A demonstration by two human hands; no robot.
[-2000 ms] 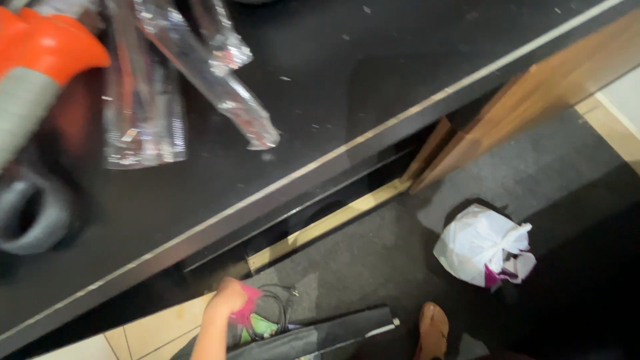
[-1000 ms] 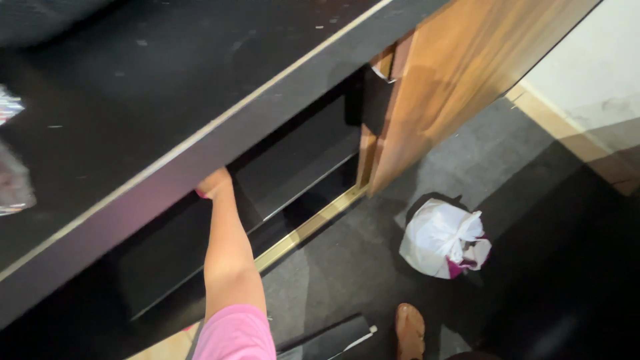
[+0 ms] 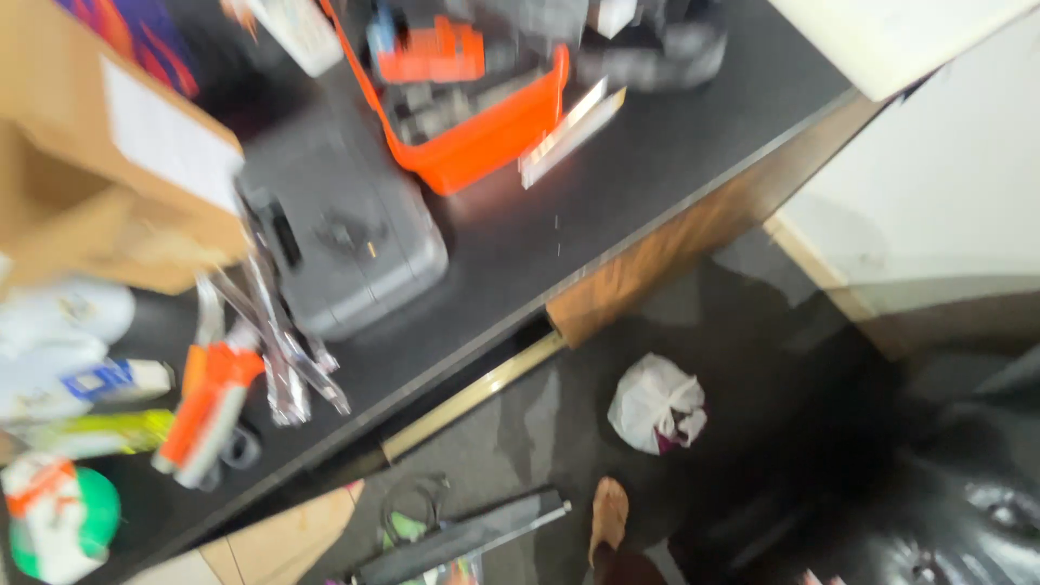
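Observation:
Of my right hand (image 3: 822, 578), only what look like fingertips show at the bottom edge; whether it holds anything is hidden. My left hand is not in view. On the black countertop (image 3: 520, 268) lie a grey plastic case (image 3: 349, 236), an orange tray (image 3: 487, 142) with parts inside, clear plastic packets (image 3: 292, 374) and an orange-and-grey tool (image 3: 211, 406), blurred. A brown cardboard box (image 3: 122, 162) stands open at the upper left. A white tied plastic bag (image 3: 656, 404) sits on the floor.
Below the counter, a long black object (image 3: 471, 532) and a coiled cable (image 3: 412, 508) lie on the floor. A bare foot (image 3: 608, 516) stands beside them. A wooden panel (image 3: 650, 268) supports the counter; glossy black upholstery (image 3: 934, 520) is at lower right.
One second ago my left arm, in a pink sleeve, reached to the black front under the counter; it has left the view. The view has swung to show more of the countertop.

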